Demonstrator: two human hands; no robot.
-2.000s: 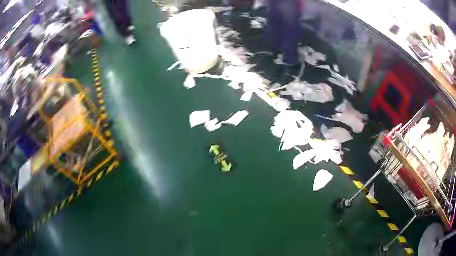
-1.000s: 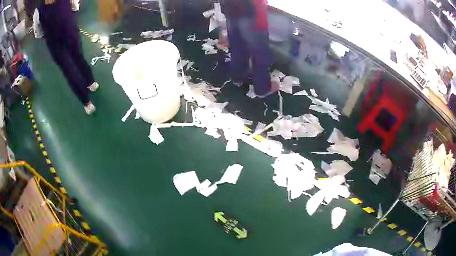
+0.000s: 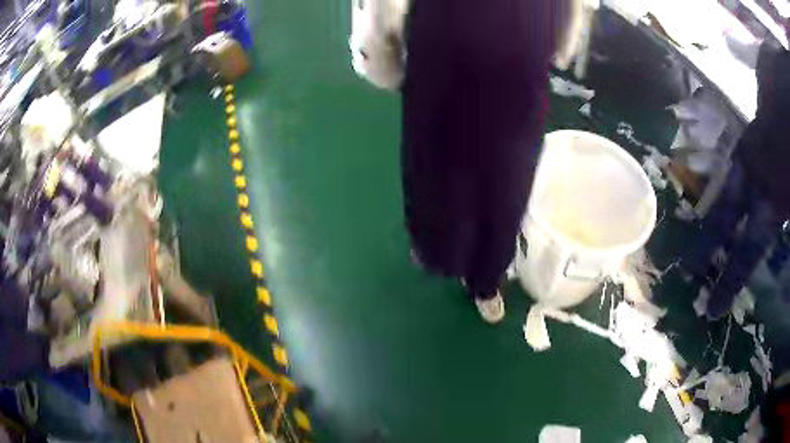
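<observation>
Neither of my hands shows in the picture, and no held thing is in view. Nearest in front are a large white bin, upright on the green floor and looking nearly empty inside, and a person in dark clothes close to its left side. White scraps lie on the floor around the bin's right and lower side. The picture is blurred.
A yellow trolley with a flat tan board stands at the lower left. Black-and-yellow tape runs along the left side of the aisle. Heaped fabric pieces are at the left. Another person's dark legs show at the right edge.
The view has swung left and moved forward. The bin now sits right of centre, and the walking person is much nearer. The red stool and wire cart at the right have left the picture.
</observation>
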